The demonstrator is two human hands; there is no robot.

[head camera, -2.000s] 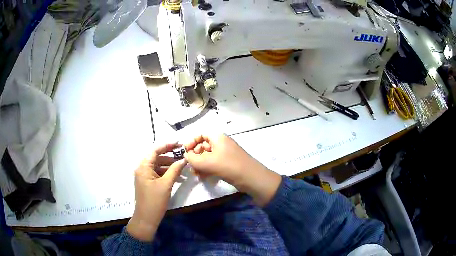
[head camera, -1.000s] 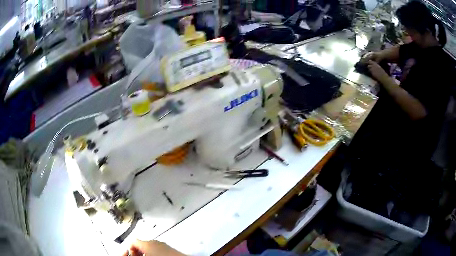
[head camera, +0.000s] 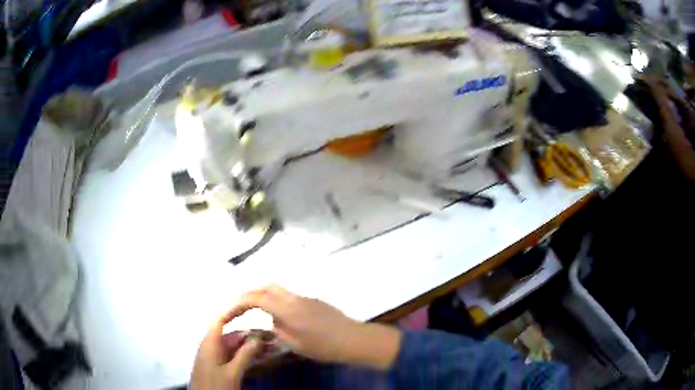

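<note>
My left hand and my right hand meet at the bottom of the picture, near the table's front edge. Their fingertips hold a small metal piece, perhaps a bobbin case; blur hides its details. The left hand is partly cut off by the lower rim. The white sewing machine with blurred blue lettering stands beyond the hands. Its needle area is at the head's left end. A dark curved strip lies just in front of it.
Pale cloth with dark parts lies at the left. Black snips and yellow-handled scissors lie to the right. A yellow-labelled pot and a cream box sit on the machine. A white bin is at lower right.
The view swung right towards another worker, then partly back left. Both hands are in view again, lower in the picture than two seconds ago, still together at the small piece.
</note>
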